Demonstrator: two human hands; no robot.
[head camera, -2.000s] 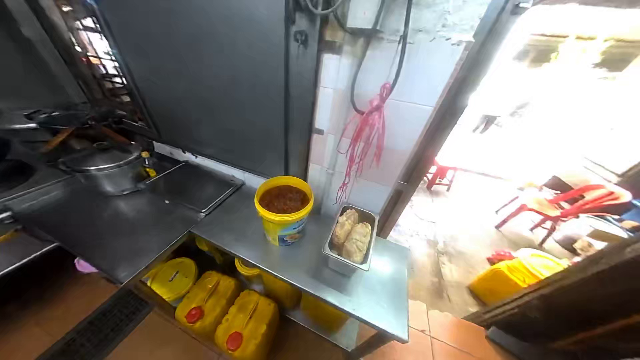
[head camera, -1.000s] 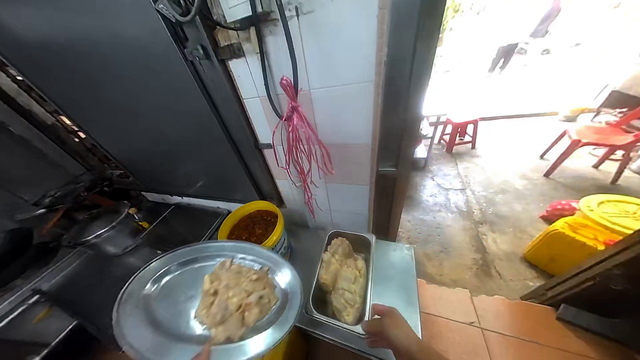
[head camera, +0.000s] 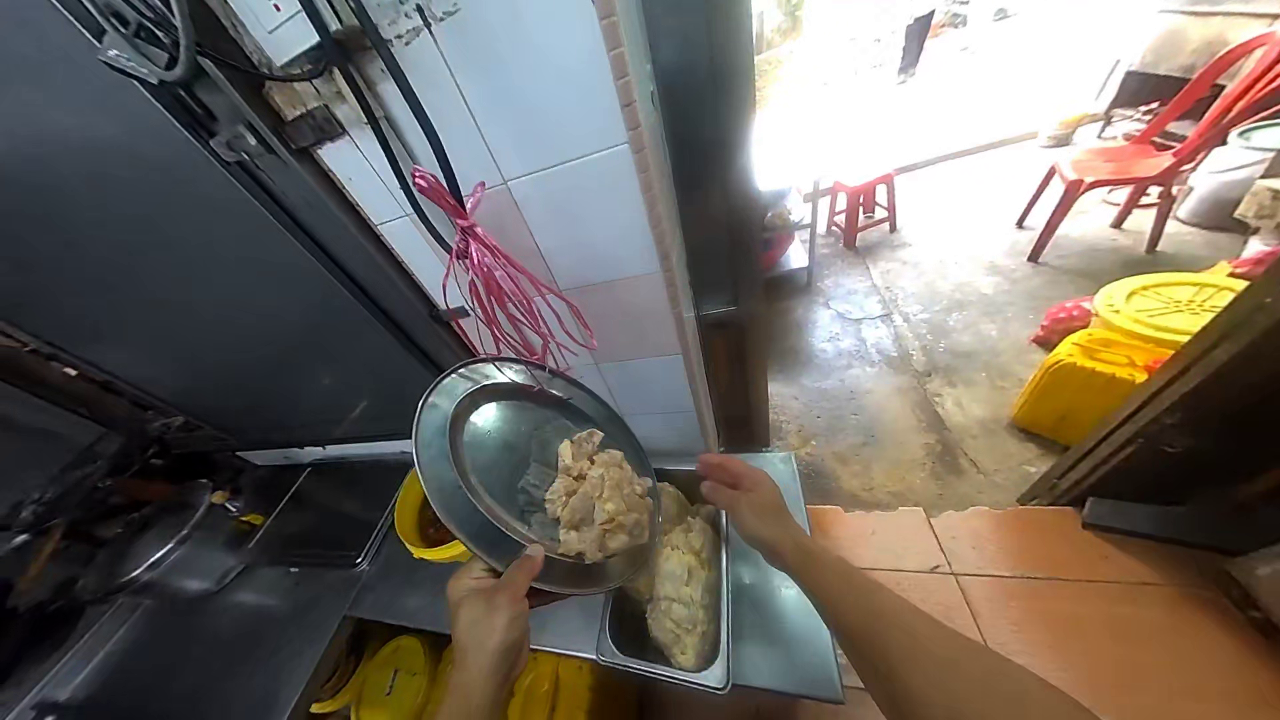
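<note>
My left hand (head camera: 492, 610) grips the lower rim of a round metal plate (head camera: 490, 420), its thumb on top. The plate tilts down to the right over a rectangular steel pan (head camera: 722, 640), and pale, wet pieces of food, perhaps raw meat (head camera: 600, 505), lie at its low side. Larger pale lumps of food (head camera: 685, 590) fill much of the pan. My right hand (head camera: 745, 495) is by the pan's upper right corner, fingers extended toward the plate's edge and holding nothing. Behind the plate's lower left, a yellow bucket (head camera: 415, 525) is partly hidden.
The steel counter (head camera: 775, 600) ends at the right beside a doorway. Pink strings (head camera: 510, 285) hang from cables on the tiled wall. A pot (head camera: 165, 540) stands far left. Yellow containers (head camera: 395, 680) sit below. Outside are a red chair (head camera: 1140, 160), a red stool (head camera: 860, 205) and a yellow jerrycan (head camera: 1075, 385).
Both hands and the plate were out of view two seconds ago. Since one second ago, the plate has moved right and tipped over the pan, its food has slid rightward, and my right hand has left the pan's rim.
</note>
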